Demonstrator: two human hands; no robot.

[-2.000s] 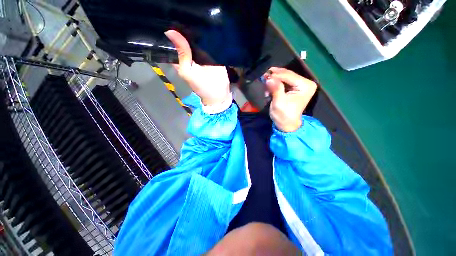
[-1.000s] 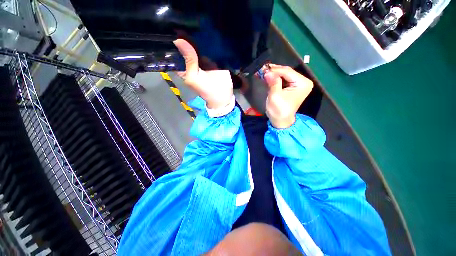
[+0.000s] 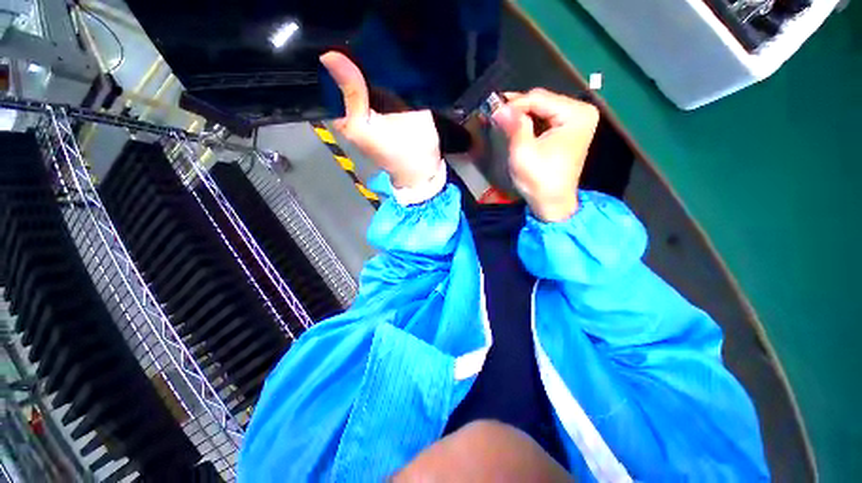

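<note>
A glossy black panel (image 3: 312,38) fills the top of the view and reflects a ceiling light. My left hand (image 3: 387,137) holds its near edge, thumb on top and fingers hidden beneath. My right hand (image 3: 548,141) pinches the silver handles of a black binder clip (image 3: 480,92) between thumb and fingers. The clip's black bar is at the panel's near right corner; whether it grips the edge cannot be told.
A white clip bin (image 3: 695,57) stands on the green bench mat (image 3: 737,217) at upper right. Wire shelving (image 3: 142,283) with rows of black panels is at the left. Yellow-black tape (image 3: 345,162) marks the grey floor. Something red-orange (image 3: 495,196) shows below my hands.
The clip bin has shifted towards the upper right edge, and the shelving shows farther right. My hands stay at the panel's near edge, my right hand still pinching the clip.
</note>
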